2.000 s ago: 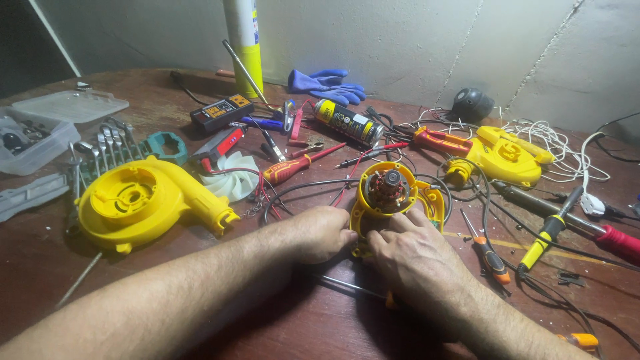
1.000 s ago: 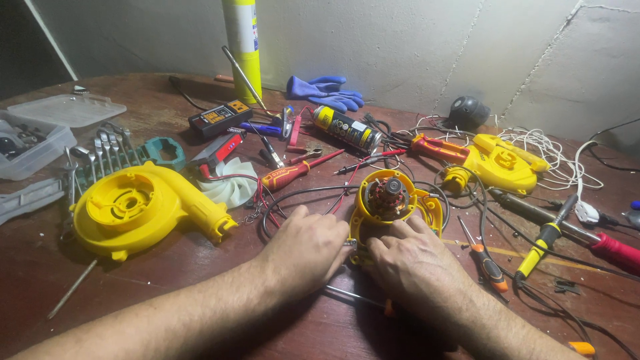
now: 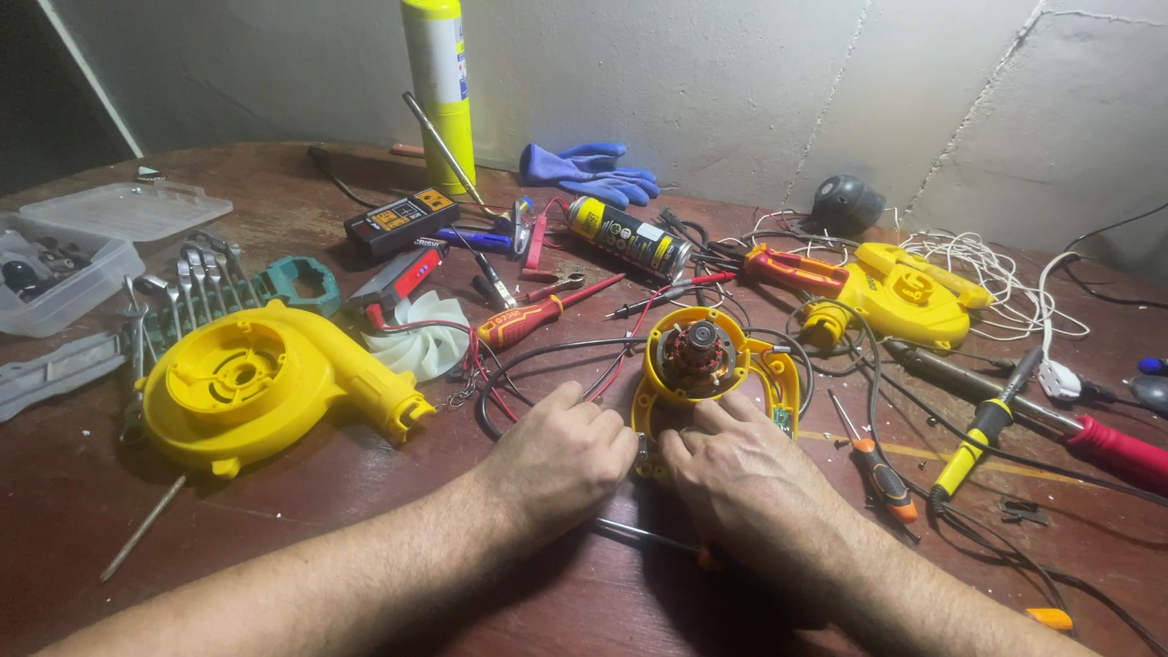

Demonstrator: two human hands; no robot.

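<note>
An opened yellow plastic blower housing [image 3: 643, 420] stands upright at centre right, its electric motor [image 3: 699, 351] exposed at the top and a small green circuit board [image 3: 782, 419] at its right side. My left hand [image 3: 570, 452] is at the housing's lower left edge, fingers curled close to a small dark part; what they hold is hidden. My right hand [image 3: 744, 456] has its fingers bent into the housing just below the motor, fingertips hidden. A screwdriver's metal shaft [image 3: 643, 532] lies on the table beneath my hands. Black and red leads [image 3: 584, 345] run beside the housing.
To the left lie a yellow volute casing [image 3: 246, 392], a white fan impeller [image 3: 420, 338], wrenches [image 3: 187, 287] and a clear plastic box [image 3: 68, 274]. Behind are a spray can [image 3: 630, 239] and blue gloves [image 3: 589, 173]. A screwdriver [image 3: 881, 474], soldering irons [image 3: 975, 447] and cables lie right.
My left hand has shifted slightly at the housing's left side since the first frame. My right hand stays at the housing.
</note>
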